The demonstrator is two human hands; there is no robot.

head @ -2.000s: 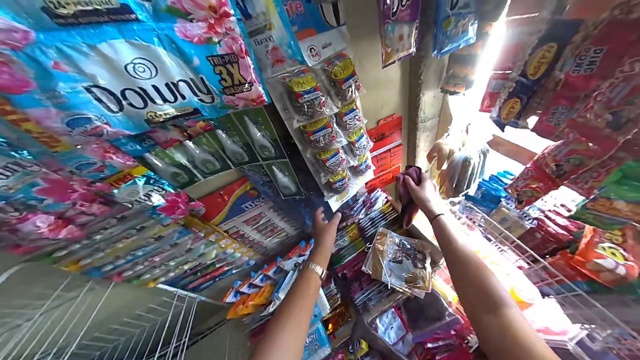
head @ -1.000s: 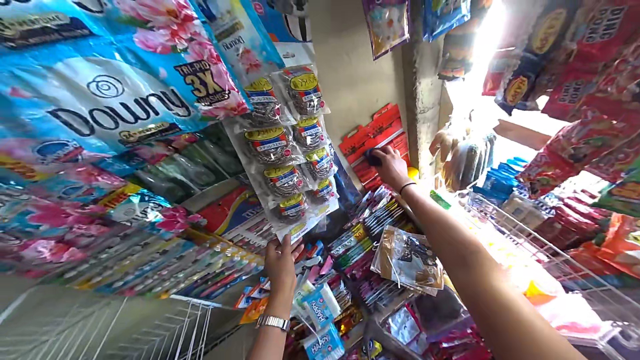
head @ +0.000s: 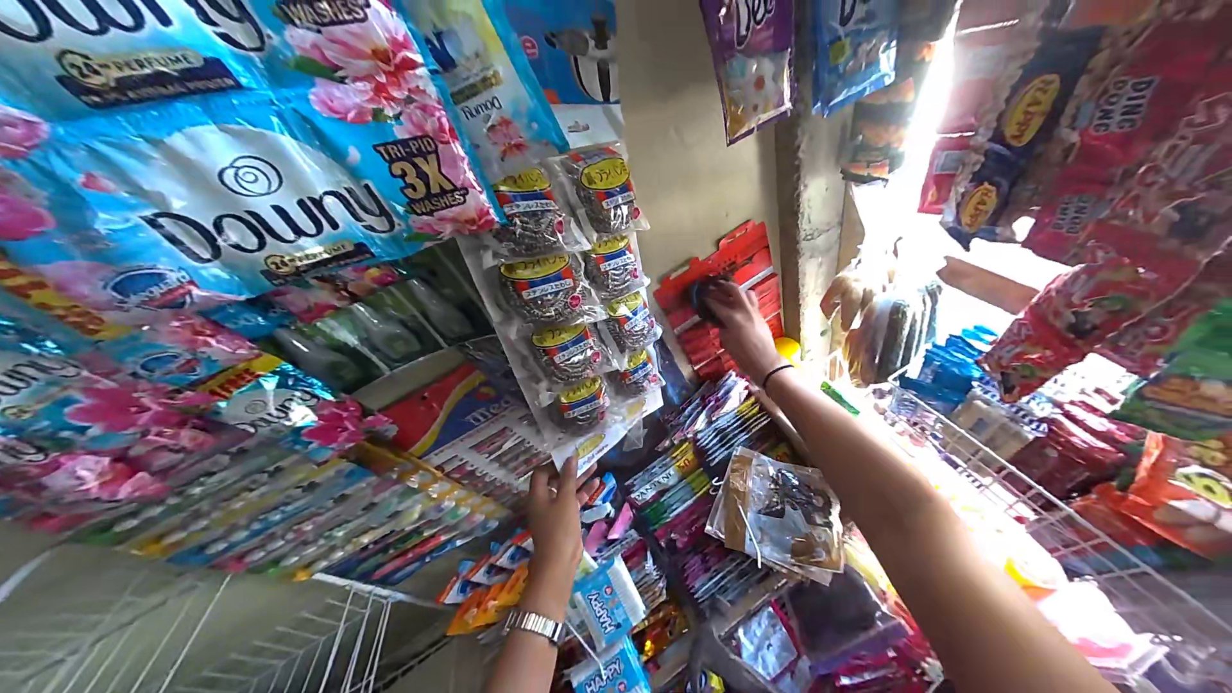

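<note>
My right hand [head: 739,322] is bunched around a dark cloth-like item [head: 710,298], held against a red plastic rack or panel [head: 746,265] on the wall. My left hand [head: 556,515], with a metal-band watch, has its fingers apart at the bottom edge of a hanging card of packaged steel-wool scourers [head: 553,289]; whether it pinches the card I cannot tell. Blue packets [head: 608,602] hang just beside my left wrist. Below my right forearm lies a clear bag with brown and white contents [head: 778,510].
Large fabric-softener packs [head: 260,192] hang at the upper left, above toothbrush packs [head: 318,510]. Sachets [head: 674,481] fill the middle. Snack packs [head: 1136,192] and a white wire rack [head: 1001,462] line the right. A concrete post [head: 813,212] stands behind my right hand.
My right hand has moved with the dark item up to the red panel since the earliest frame. My left hand has shifted down and left to the bottom of the scourer card.
</note>
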